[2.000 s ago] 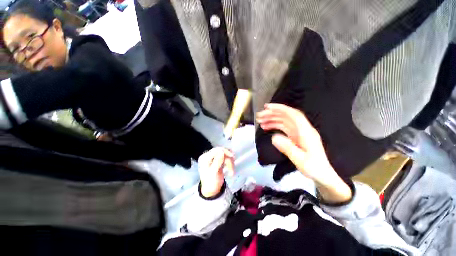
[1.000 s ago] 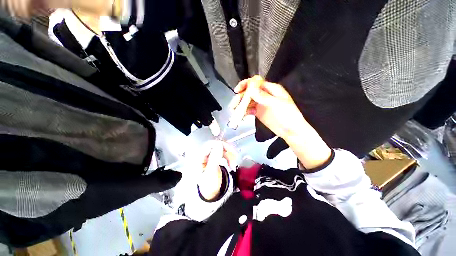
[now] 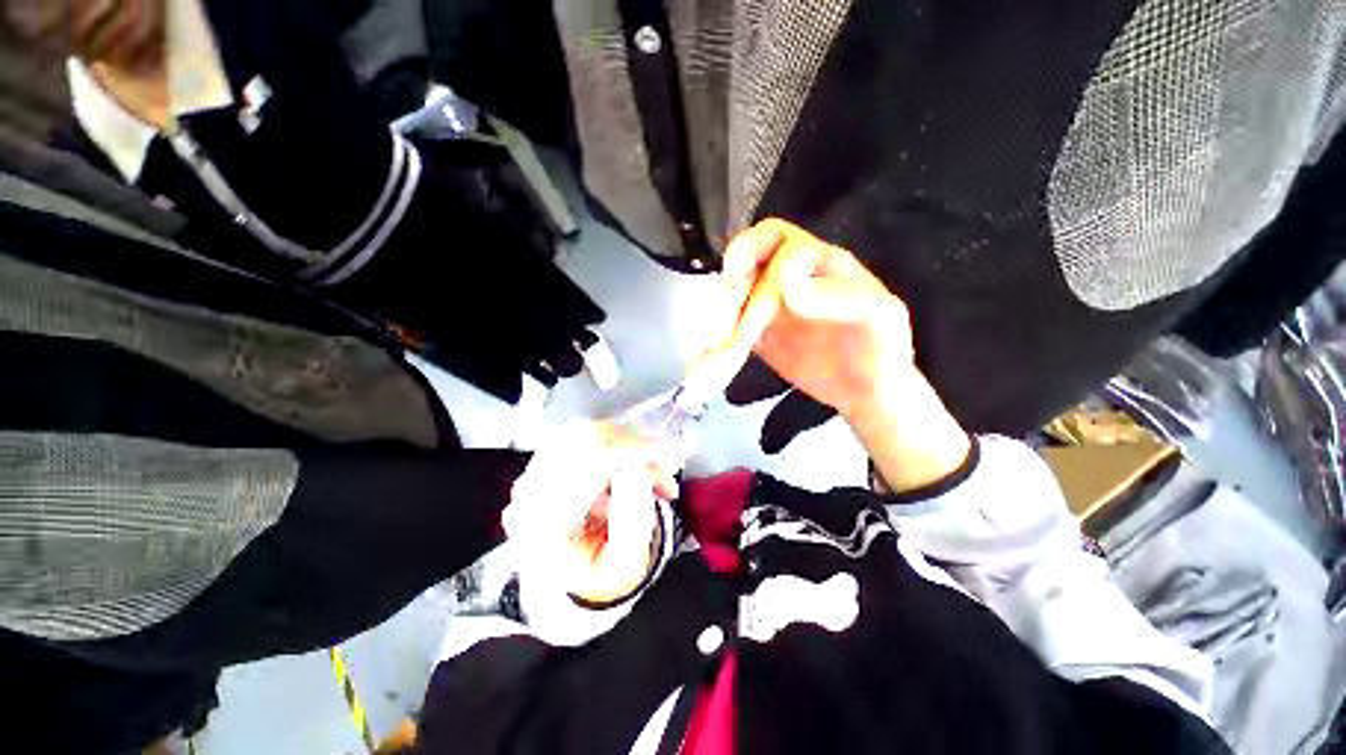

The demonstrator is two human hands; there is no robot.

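My right hand (image 3: 839, 328) holds the yellow-orange handle (image 3: 743, 336) of a hook needle or awl, which slants down and left. Its tip end is at the fingers of my left hand (image 3: 583, 509). My left hand is bent and overexposed; whether it pinches a thread or anything else cannot be made out. A grey-check jacket with black panels (image 3: 945, 192) hangs just beyond my right hand. Its black placket (image 3: 660, 133) carries a pale button (image 3: 648, 39).
Another grey and black garment (image 3: 133, 546) is close at the left. A person in a dark top with white-striped cuffs (image 3: 354, 221) is at the upper left. A brown carton (image 3: 1107, 475), grey folded cloth (image 3: 1203, 568) and shiny plastic (image 3: 1292, 398) lie at the right.
The tool was upright in front of the jacket; my right hand now grips it and has brought its tip to my left hand. The person's face has left the view at the upper left.
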